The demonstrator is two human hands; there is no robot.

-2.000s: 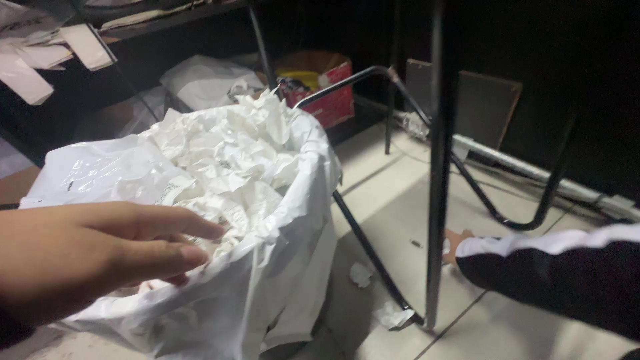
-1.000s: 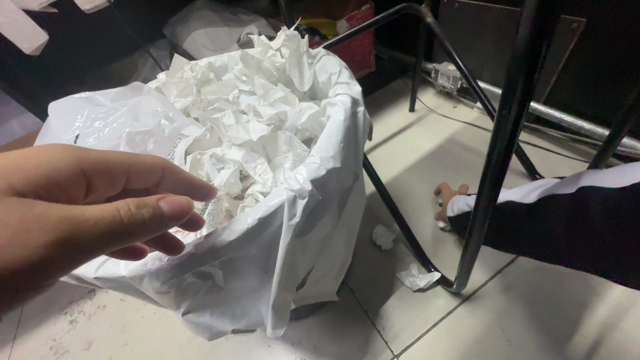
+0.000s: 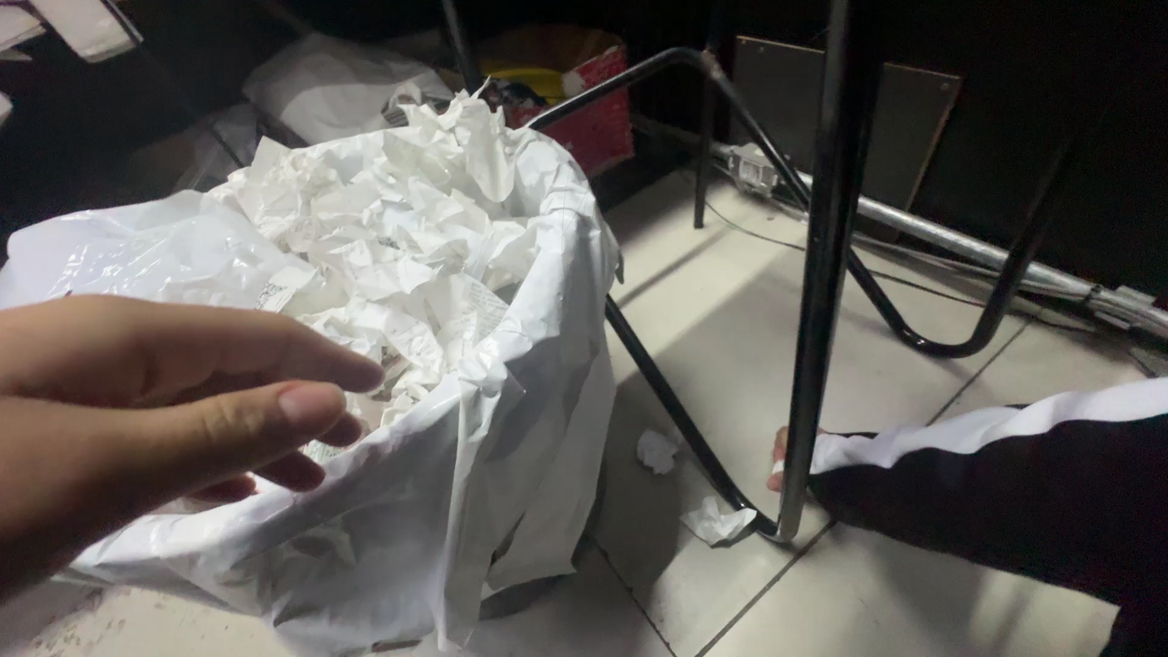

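Note:
My left hand (image 3: 210,411) is over the near left rim of a bin lined with a white plastic bag (image 3: 538,401). Its fingers are apart and hold nothing. Crumpled white papers (image 3: 401,228) heap above the bag's rim, some bearing print. At the right, my right hand (image 3: 778,458) is low by the floor, largely hidden behind a black metal chair leg (image 3: 821,274); a bit of white shows at its fingers, and I cannot tell whether it is held. Two crumpled paper scraps lie on the tiles, one (image 3: 657,452) near the bin, the other (image 3: 718,522) against the foot of the leg.
Black tubular legs rise right of the bin. Behind them, a metal conduit (image 3: 958,237) and cables run along the wall's base. A red box (image 3: 593,109) and a pale plastic bag (image 3: 338,87) sit behind the bin. Papers (image 3: 96,23) jut out at the upper left.
My right hand has come nearer along the floor, toward the foot of the chair leg, and its fingers are more hidden. My left hand stays apart-fingered over the bin. The view has shifted.

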